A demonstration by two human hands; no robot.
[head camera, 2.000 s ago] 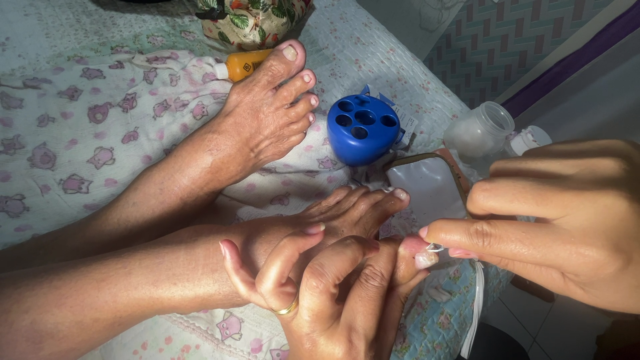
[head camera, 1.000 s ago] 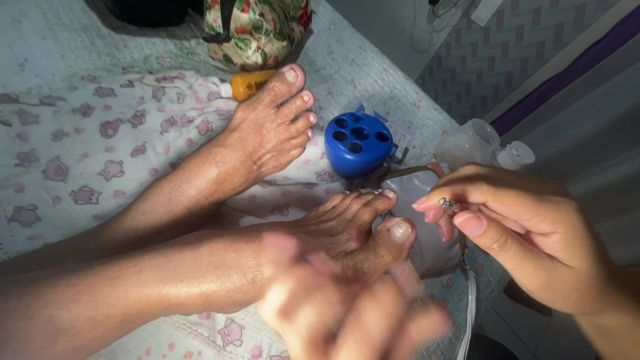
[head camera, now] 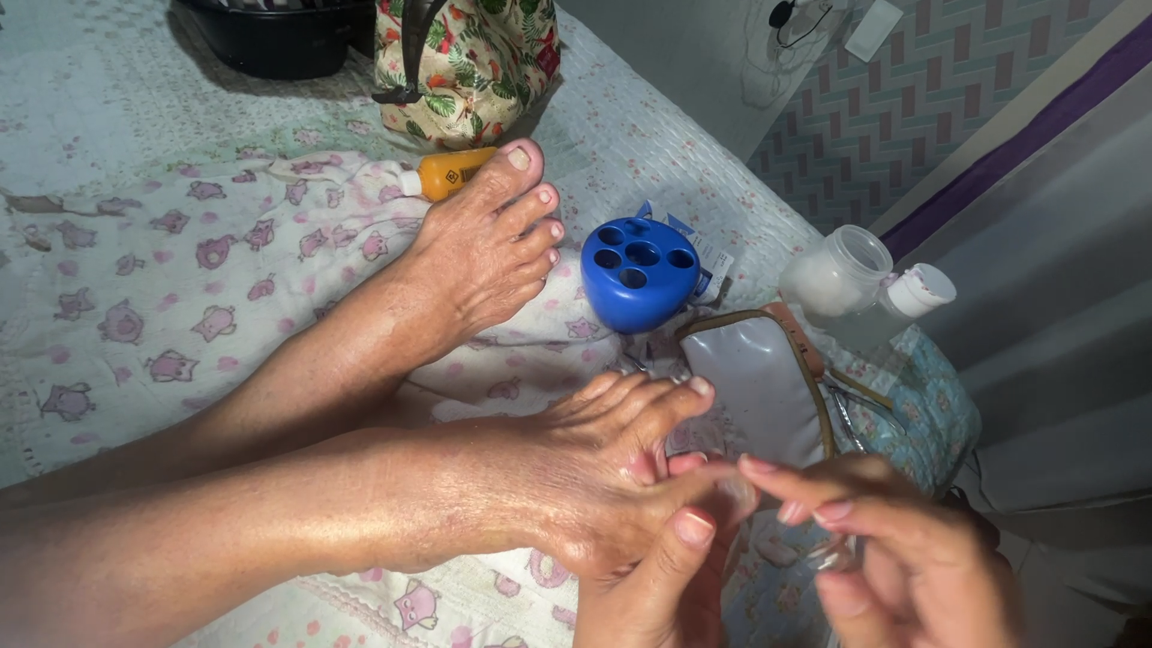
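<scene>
Another person's two bare feet rest on a cloth printed with pink animals. My left hand [head camera: 661, 576] holds the nearer foot [head camera: 576, 477] from below at its big toe, the thumb along the toe's near side and a fingertip between the toes. To the right, my right hand [head camera: 900, 540] reaches a fingertip to the end of that big toe [head camera: 733, 493]. A small shiny metal tool [head camera: 832, 551], blurred and partly hidden, is held in its curled fingers; its kind cannot be told. The farther foot [head camera: 477, 243] lies beyond, with an orange bottle [head camera: 443, 175] behind its toes.
Beyond the feet stand a blue holder with round holes [head camera: 641, 279], an open clear plastic jar [head camera: 837, 270] and a white-capped bottle [head camera: 922, 290]. A brown-trimmed clear pouch [head camera: 751, 378] lies nearer. Farther off are a floral bag [head camera: 472, 81] and a black basin [head camera: 270, 40]. The bed's edge runs along the right.
My left hand, blurred over the foot one second ago, now holds the big toe from below. My right hand has come down from above to the toe's tip.
</scene>
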